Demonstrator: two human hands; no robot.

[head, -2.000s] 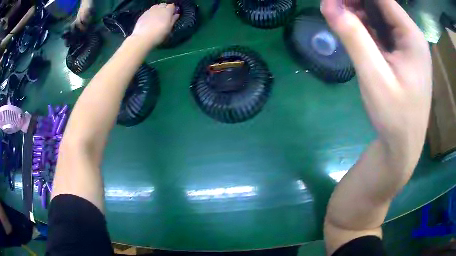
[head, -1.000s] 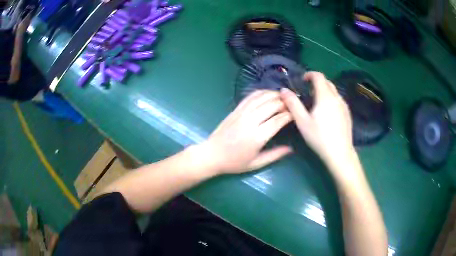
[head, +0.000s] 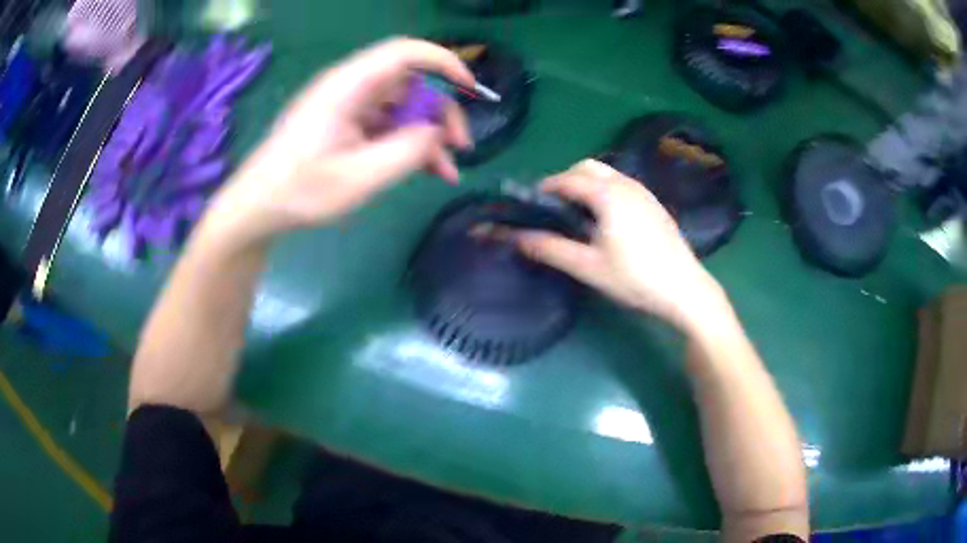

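My left hand is raised over the bench, blurred, with a purple battery cell in its fingers. Thin leads, one reddish, stick out near its fingertips. A black ribbed fan housing lies flat in front of me. My right hand is at the upper right of this housing, its thumb and fingers around a dark slim thing over the hub; whether that is a tool or part of the housing is too blurred to tell. The hub is partly covered by this hand.
A heap of purple cells lies at left beside a dark edging strip. Other black housings lie behind, one with a purple cell. A housing with a grey centre and a cardboard box are at right.
My hands were together on a housing; my left hand has since moved up and left and now holds a purple cell. My right hand stays at the housing. The camera view has shifted.
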